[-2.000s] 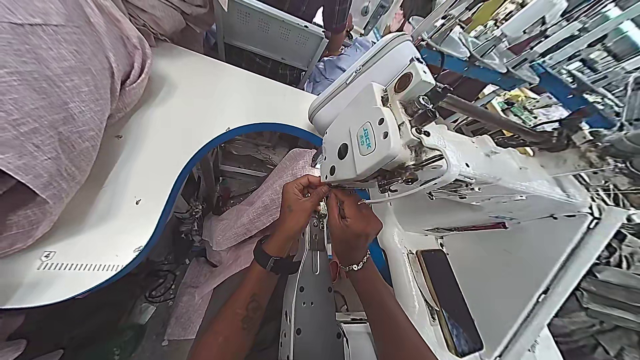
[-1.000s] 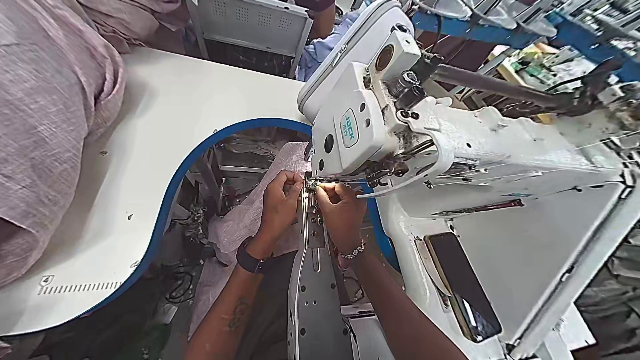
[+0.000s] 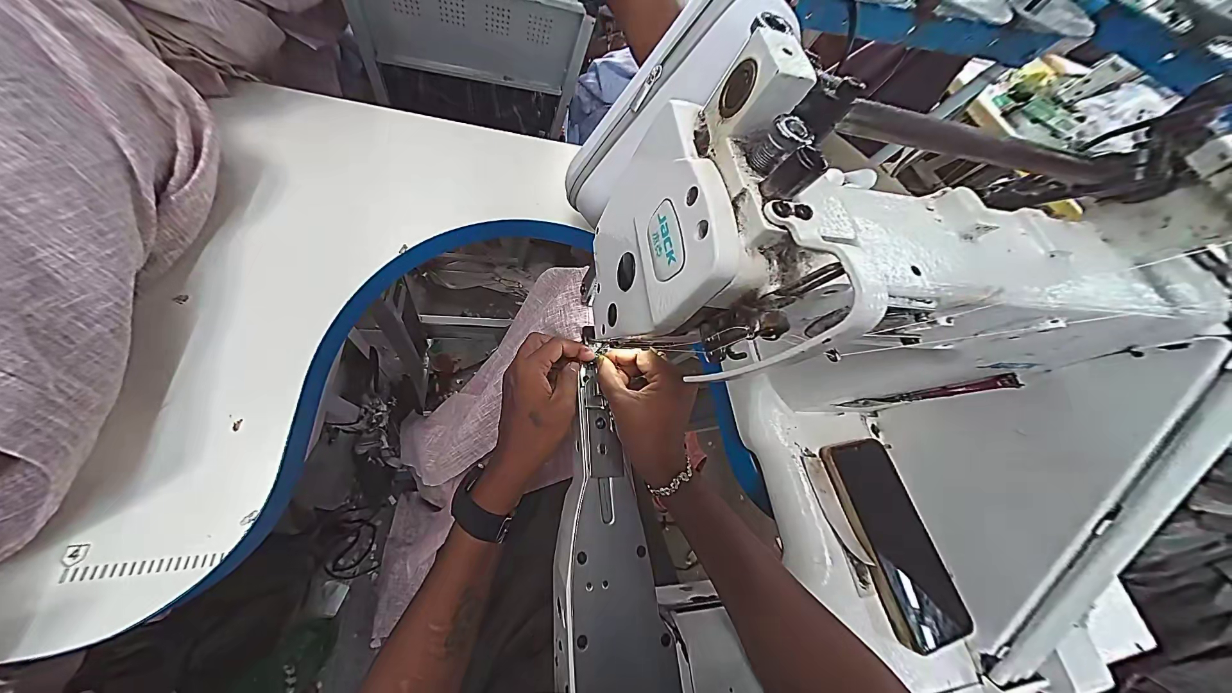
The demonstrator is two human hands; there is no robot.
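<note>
Under the head of a white Jack sewing machine (image 3: pixel 664 231), my left hand (image 3: pixel 544 395) and my right hand (image 3: pixel 647 409) meet at the needle area, thumbs and forefingers pinched close together. What lies between the fingertips is too small to tell. The narrow metal machine arm (image 3: pixel 611 577) runs toward me between my forearms. Pinkish-grey fabric (image 3: pixel 472 414) hangs behind and below my left hand. A white curved tube (image 3: pixel 760 366) ends just right of my right hand.
A white table (image 3: pixel 385 173) with a blue curved edge stands at the left, bearing a heap of pinkish-grey fabric (image 3: pixel 77 241). A smartphone (image 3: pixel 895 539) lies on the machine's base at the right. Part of another person's arm (image 3: pixel 643 24) shows at the top, near a grey metal panel (image 3: pixel 481 38).
My hands stay at the needle area, and their fingers have shifted slightly. At the top, another person's arm has come into view behind the machine head.
</note>
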